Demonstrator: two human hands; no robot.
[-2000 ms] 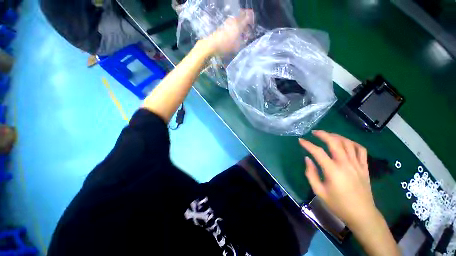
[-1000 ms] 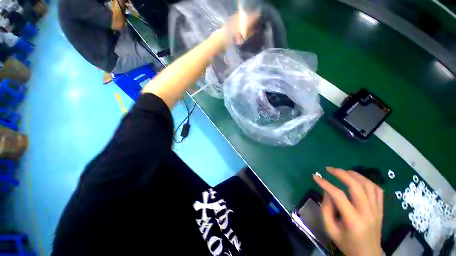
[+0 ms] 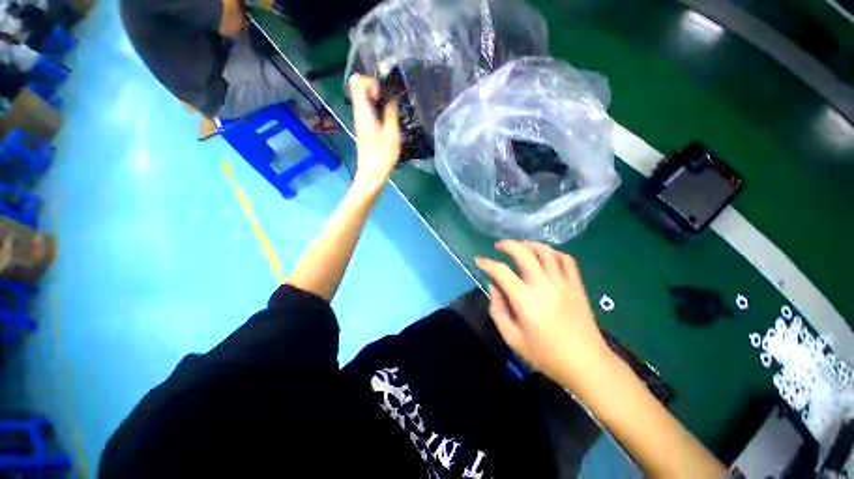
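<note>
My left hand (image 3: 376,136) is at the near side of a crumpled clear bag (image 3: 412,33) with dark parts in it. Its fingers are against the dark parts; I cannot tell if it grips any. A second clear bag (image 3: 459,159) stands open beside it, with a dark piece (image 3: 538,157) inside. My right hand (image 3: 541,304) is over the bench's near edge, fingers apart, with nothing seen in it. A dark housing (image 3: 641,370) lies at the edge, partly hidden by my right forearm. A single white ring (image 3: 607,303) lies right of my right hand.
A black unit with a grey screen (image 3: 698,190) sits on the pale strip. A small dark cluster (image 3: 700,306) and a pile of white rings (image 3: 805,370) lie at right. Another housing (image 3: 775,449) is at bottom right. A person (image 3: 178,51) and blue stool (image 3: 279,150) are at upper left.
My left hand has come back from deeper in the far bag to its near side. My right hand has moved left and up, off the edge housing. A white ring seen at its fingertips now lies on the bench.
</note>
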